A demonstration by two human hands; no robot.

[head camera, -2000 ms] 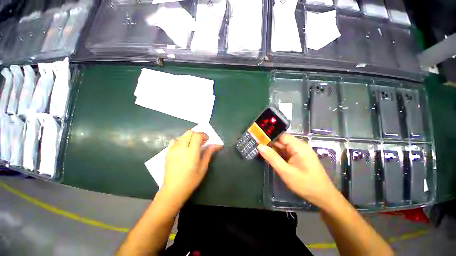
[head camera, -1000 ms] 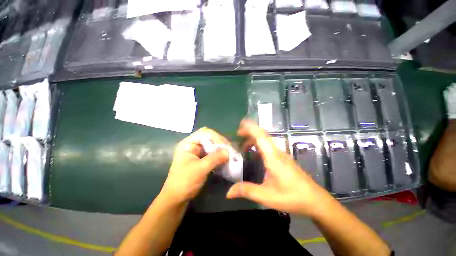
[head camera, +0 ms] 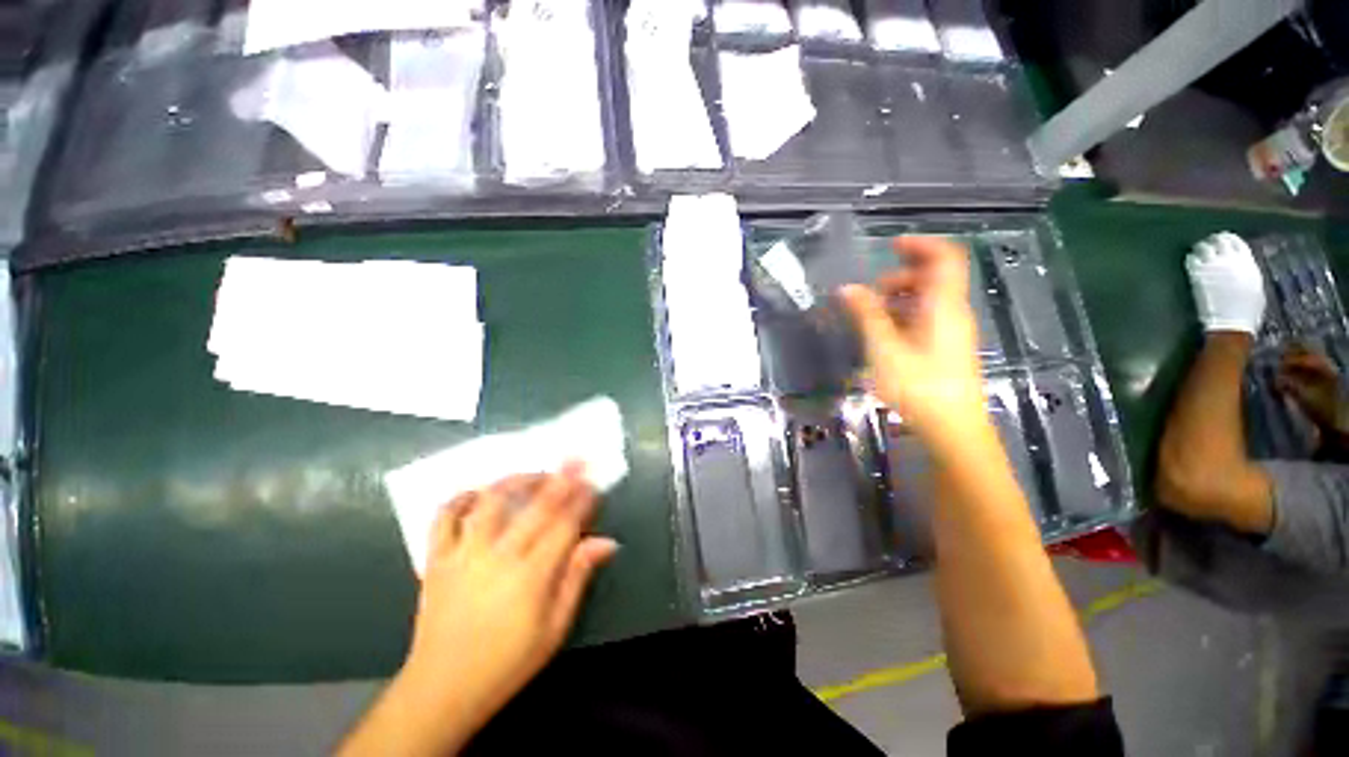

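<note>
My left hand (head camera: 511,555) lies on a flat white sleeve (head camera: 555,444) on the green bench, fingers on top and thumb apart at its right edge. My right hand (head camera: 917,333) is blurred over the back row of the clear blister tray (head camera: 752,598). Beside its fingertips is a blurred dark handset (head camera: 840,259); whether the hand grips it cannot be told. A small white label (head camera: 786,275) shows near that handset. A filled white sleeve (head camera: 710,296) lies in the tray's back left pocket. Bare dark handsets (head camera: 840,496) lie in front-row pockets.
A stack of empty white sleeves (head camera: 349,336) lies left of the tray. Rear trays (head camera: 592,198) with white items run along the back edge. At right are a grey post (head camera: 1161,74), another person's white-gloved hand (head camera: 1226,281) and their bare arm (head camera: 1201,451).
The view has shifted, bringing the neighbour's gloved hand further in. My hands have parted. The back left pocket now holds a filled sleeve. My left hand is on another sleeve; my right is over the tray.
</note>
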